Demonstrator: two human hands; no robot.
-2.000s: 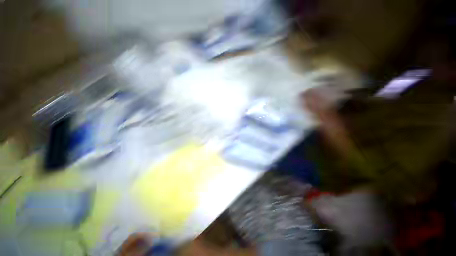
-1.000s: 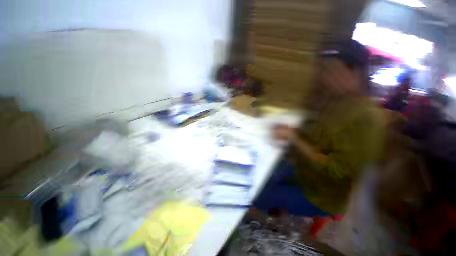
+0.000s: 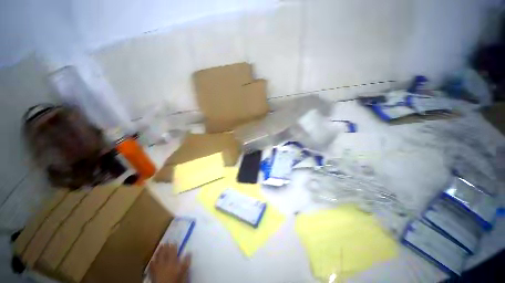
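My left hand [image 3: 169, 266] is at the bottom edge, left of centre, partly cut off and blurred. Its fingers lie over the lower end of a white and blue retail box [image 3: 180, 229], beside a brown carton; whether they grip it is unclear. Another retail box [image 3: 240, 206] lies flat on a yellow sheet [image 3: 249, 237]. Several retail boxes [image 3: 434, 246] lie side by side at the right edge of the table. Thin cables [image 3: 354, 188] lie loose right of centre. My right hand is not in view.
The brown carton [image 3: 111, 243] stands at the lower left. An orange cylinder [image 3: 136, 157], a dark bag [image 3: 66, 143], cardboard [image 3: 230, 97], a black phone [image 3: 250, 167] and a clear tray stack [image 3: 282, 121] are near the wall. A yellow sheet [image 3: 343, 237] lies in front.
The view has swung left and steadied. The other person has left the picture; the brown carton, orange cylinder and dark bag have come in. My left hand now shows at the bottom edge.
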